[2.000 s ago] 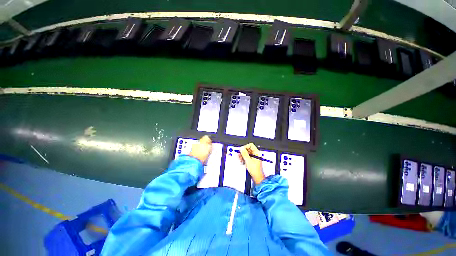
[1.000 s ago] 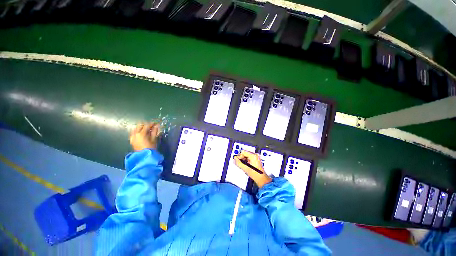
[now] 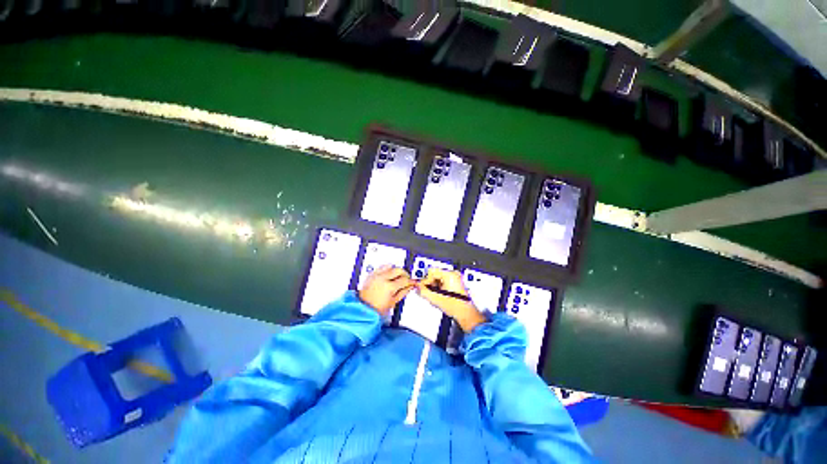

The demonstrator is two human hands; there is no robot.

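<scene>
Smartphones lie back up in two black trays, one behind the other. The near tray (image 3: 559, 313) holds several phones in a row. My right hand (image 3: 446, 292) holds a thin black stick (image 3: 447, 293) over the camera area of the middle phone (image 3: 419, 313). My left hand (image 3: 387, 288) is beside it, over the upper part of the second phone from the left, its fingertips close to my right fingertips. Whether my left fingers pinch anything is too small to tell. The far tray (image 3: 356, 195) holds several phones with dark camera lenses; the rightmost phone (image 3: 554, 222) has a white label.
Small pale specks (image 3: 288, 217) lie on the dark-green bench left of the trays. Another tray of phones (image 3: 730, 358) is at the right. Behind, black holders (image 3: 521, 50) line the green belt (image 3: 299, 109). A blue stool (image 3: 127, 376) stands on the floor at left.
My left hand has moved right from the specks on the bench to beside my right hand at the middle phone. My right hand stays there with the stick. The camera view has shifted slightly.
</scene>
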